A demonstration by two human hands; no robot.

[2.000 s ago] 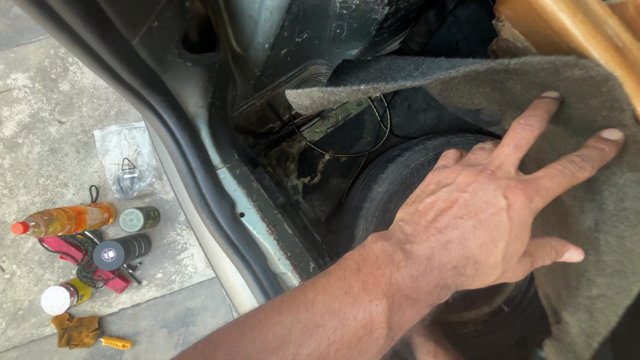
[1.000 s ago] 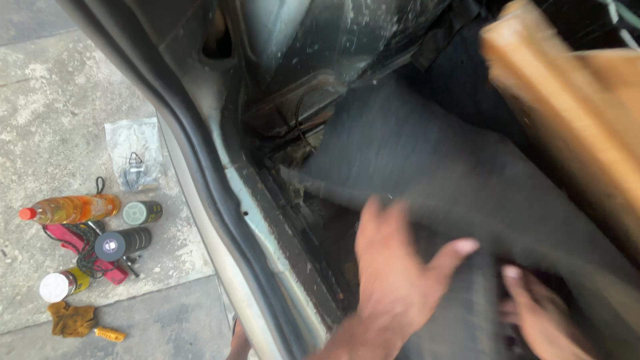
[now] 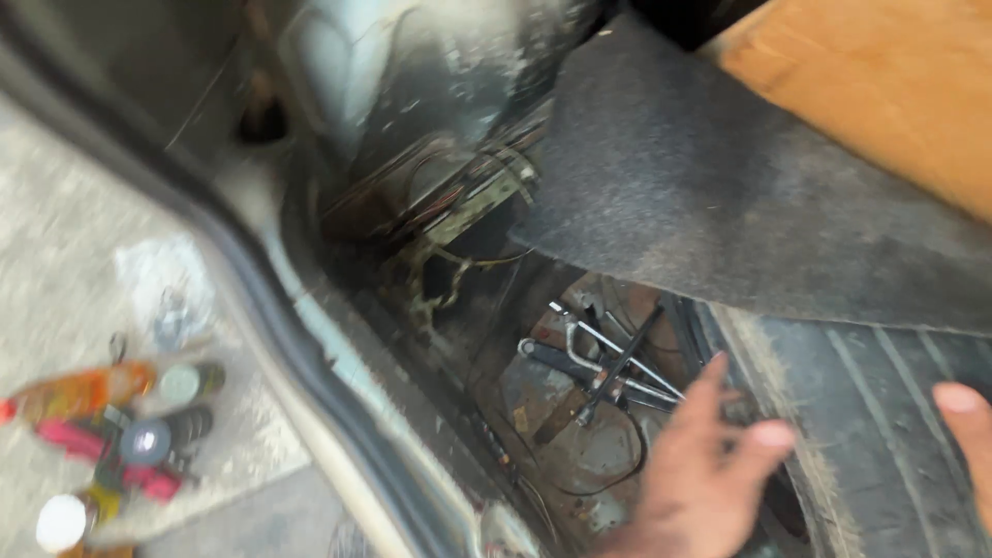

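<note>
My left hand [image 3: 697, 465] is blurred at the lower right, fingers apart and nothing visible in it, in front of the car's luggage well. Beside its fingertips a metal wrench [image 3: 554, 358] and other crossed metal tools lie on the rusty floor [image 3: 601, 449]. Only a finger or thumb of my right hand [image 3: 965, 411] shows at the right edge, over a ribbed dark rubber-like surface [image 3: 876, 418], perhaps a mat; whether it grips anything is hidden. A grey felt carpet [image 3: 666, 170] hangs above both hands.
A tan panel [image 3: 876, 85] is at the upper right. The body sill with its black rubber seal [image 3: 256, 271] runs down the left. Loose wires [image 3: 465, 186] lie inside. On the concrete outside are an orange bottle [image 3: 93, 391], cans [image 3: 146, 443] and a plastic bag [image 3: 167, 287].
My left hand has come off the carpet it pressed on two seconds ago. The carpet lies differently, and the tools on the floor now show. The tyre seen at first is no longer plainly visible.
</note>
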